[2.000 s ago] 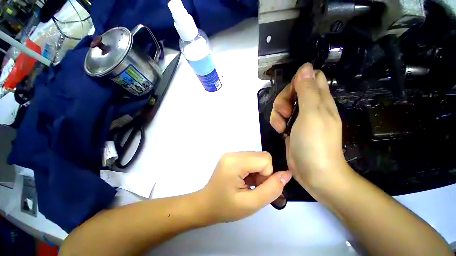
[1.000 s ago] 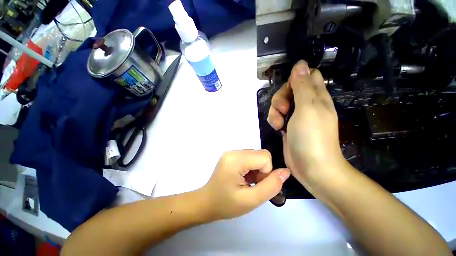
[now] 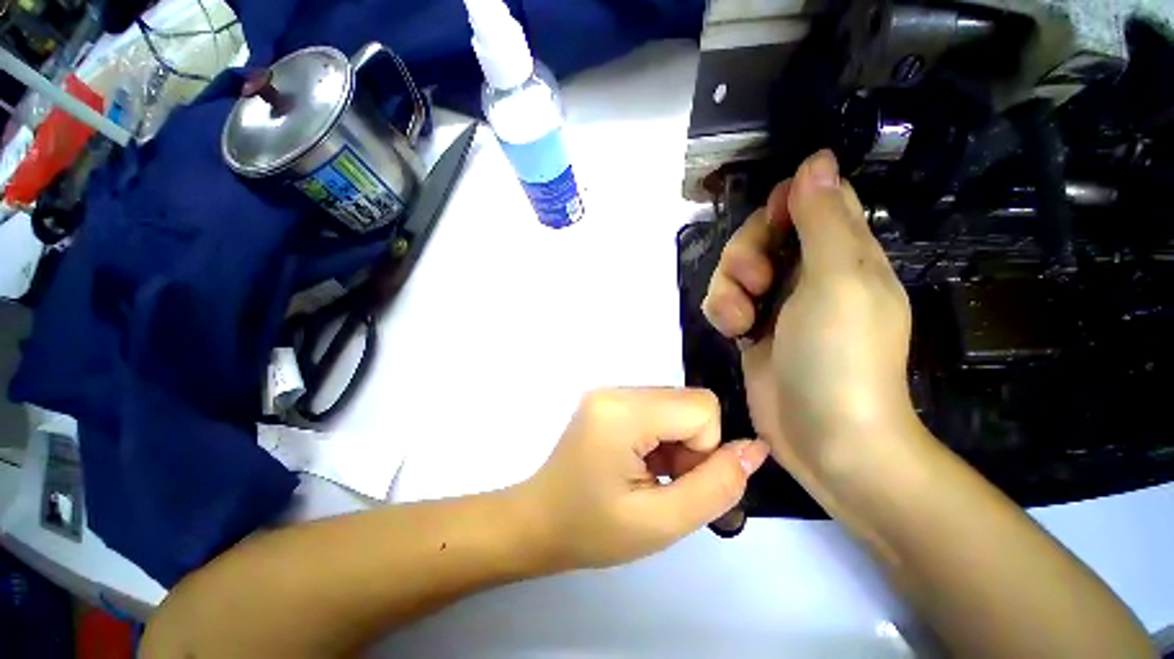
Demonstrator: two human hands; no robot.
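The tilted-back sewing machine's underside (image 3: pixel 933 142) shows oily dark metal parts at the upper right, above the black oil pan (image 3: pixel 1017 438). My right hand (image 3: pixel 837 328) is over the pan's left part, its fingers curled and its thumb tip near the hook and shaft parts. Whether it holds something is hidden by the fingers and dark background. My left hand (image 3: pixel 644 476) is at the pan's lower left corner, thumb and index finger bent together, fingertips by my right wrist. Nothing can be made out between them.
A spray bottle (image 3: pixel 534 148) stands left of the machine. A lidded metal mug (image 3: pixel 328 142) stands on navy fabric (image 3: pixel 155 322) further left. Black-handled shears (image 3: pixel 354 335) lie beside it, with a white paper slip (image 3: pixel 341 461) below. A small dark oval (image 3: pixel 729 523) sits at the pan's corner.
The whole view has shifted slightly, so the machine, bottle and hands appear a little further right. Both hands keep nearly the same pose and place.
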